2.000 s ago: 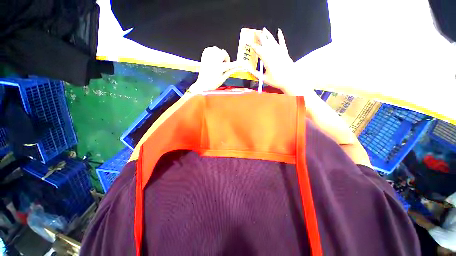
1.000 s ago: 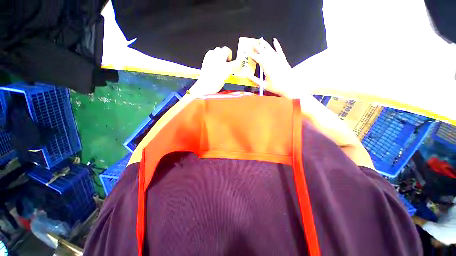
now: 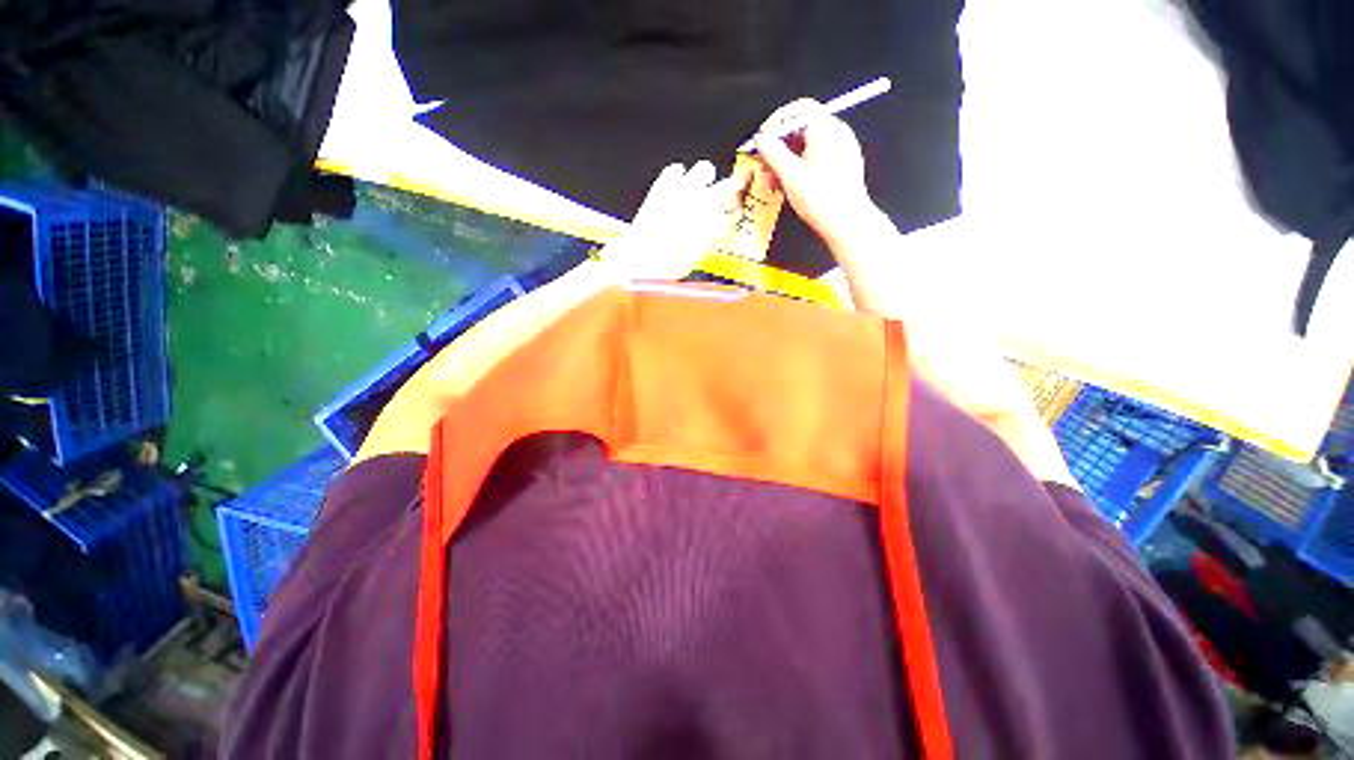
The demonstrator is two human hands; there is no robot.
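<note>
A black garment piece [image 3: 594, 89] lies flat on the white table at its near edge. My left hand [image 3: 688, 215] holds the tan marking template [image 3: 754, 217], which has dark handwriting, over the near part of the cloth. My right hand [image 3: 814, 161] grips a thin white marking pen [image 3: 854, 98], slanted up to the right. The pen's tip is at the template's far end; whether it touches the cloth cannot be told.
A black garment pile [image 3: 164, 89] lies on the left, another [image 3: 1284, 112] on the right. The table's yellow edge [image 3: 460, 196] runs in front of me. Blue crates [image 3: 104, 319] stand on the green floor at left, more [image 3: 1121, 446] at right.
The pen has turned from upright and pointing towards me to slanted, with its tip at the template's far end. My right hand has moved off the template. The view has shifted slightly.
</note>
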